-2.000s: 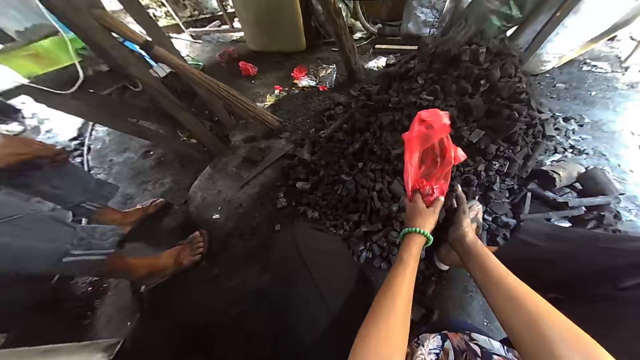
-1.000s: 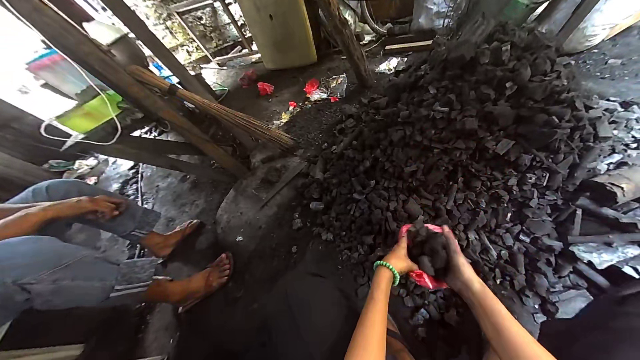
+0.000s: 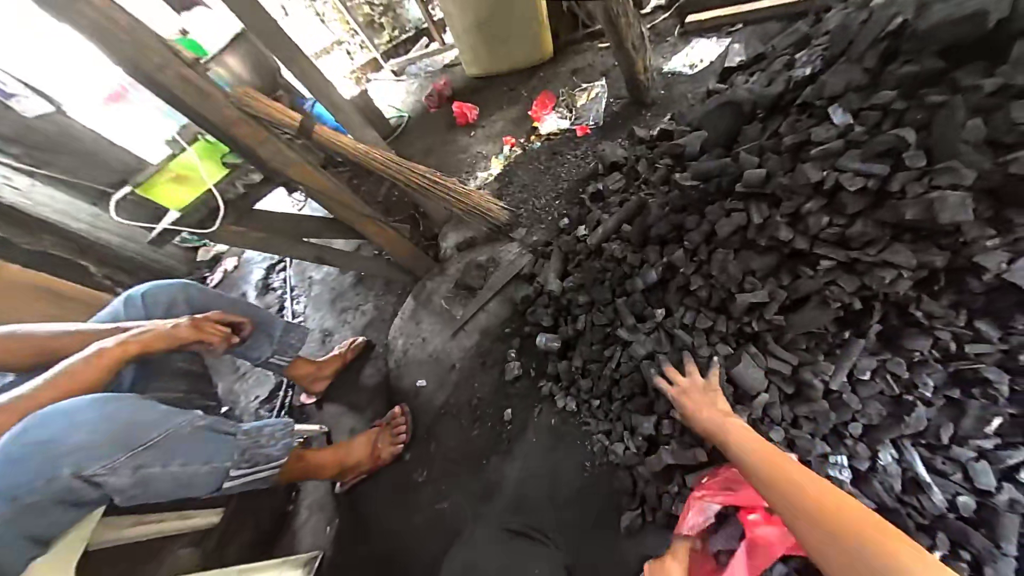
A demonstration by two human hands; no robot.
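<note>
A large heap of black charcoal pieces (image 3: 816,264) fills the right side of the head view. My right hand (image 3: 694,394) reaches over its near left edge, fingers spread, holding nothing that shows; the fingertips look blackened. Below that forearm, near the bottom edge, my left hand (image 3: 674,555) grips the rim of a red plastic bag (image 3: 724,490). Dark pieces show inside the bag's mouth. Part of the bag lies behind my right forearm, and most of my left hand is cut off by the frame's edge.
At the left sits another person in grey-blue trousers (image 3: 152,448) and sandals, hands together over a knee. A stick broom (image 3: 384,168) leans by slanted wooden posts (image 3: 264,136). Beyond are a yellowish container (image 3: 500,36) and red plastic scraps (image 3: 465,113). A flat wood strip (image 3: 492,292) lies near the heap.
The red bag, held up and seemingly without charcoal at first, now has dark pieces inside and sits low. My hands, together around it one second ago, are now apart, the right over the heap.
</note>
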